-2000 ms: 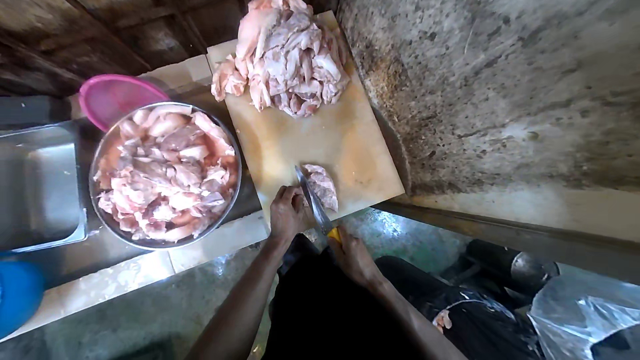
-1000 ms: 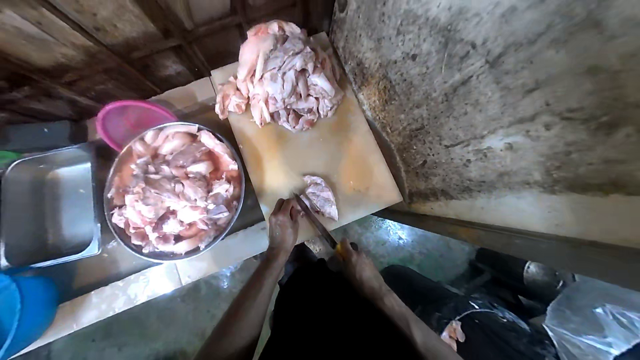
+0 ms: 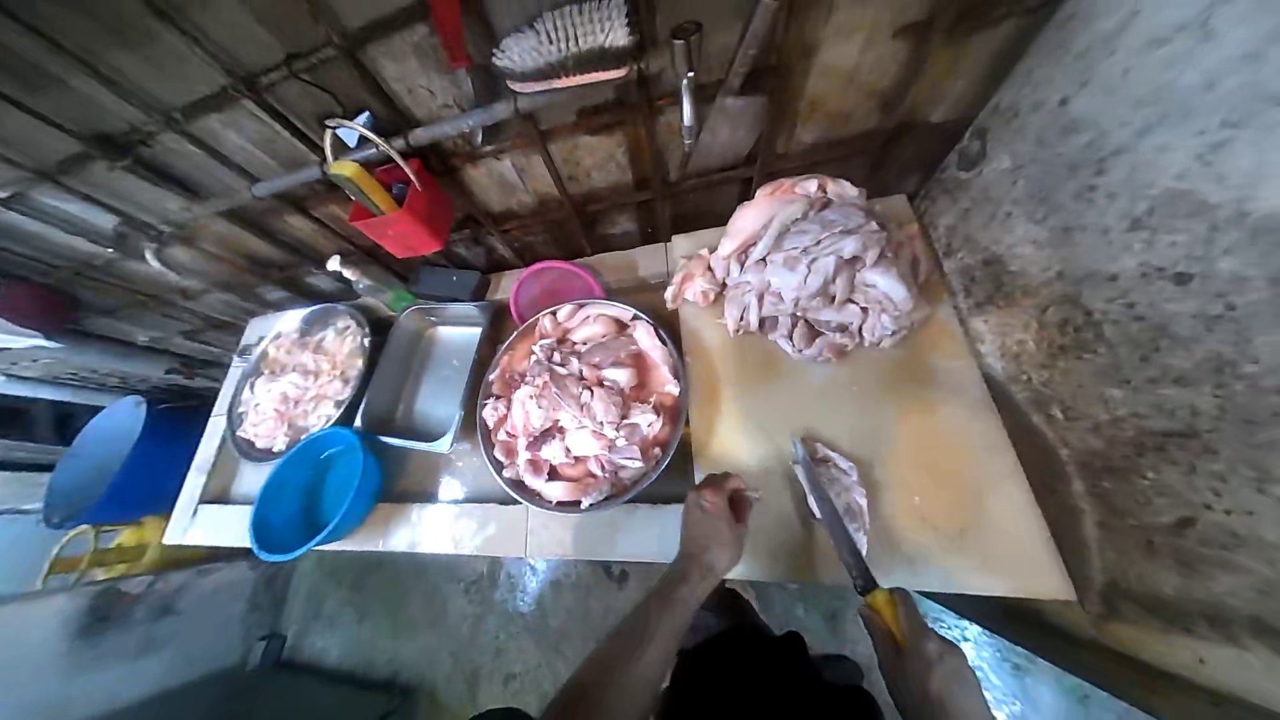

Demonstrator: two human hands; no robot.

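My right hand (image 3: 925,655) grips the yellow handle of a kitchen knife (image 3: 838,520), its blade pointing up the cutting board (image 3: 930,400). Along the blade's right side lies a flat piece of raw meat (image 3: 842,485). My left hand (image 3: 718,505) is over the board's left edge, its fingers curled together around what looks like a tiny pale scrap. A heap of raw meat pieces (image 3: 810,270) covers the far end of the board. Left of the board stands a round metal bowl (image 3: 683,400) full of raw meat in reddish liquid.
Left of the bowl are a steel pan (image 3: 425,375), a blue plastic basin (image 3: 315,495) and a metal bowl of pale meat pieces (image 3: 305,380). A pink plastic basket (image 3: 555,288) sits behind. A brush (image 3: 565,45) and a red container (image 3: 405,220) hang on the wall. A rough wall borders the board's right.
My left hand has moved left, away from the knife tip and the meat piece, to the board's left edge. The view has swung to the left and up.
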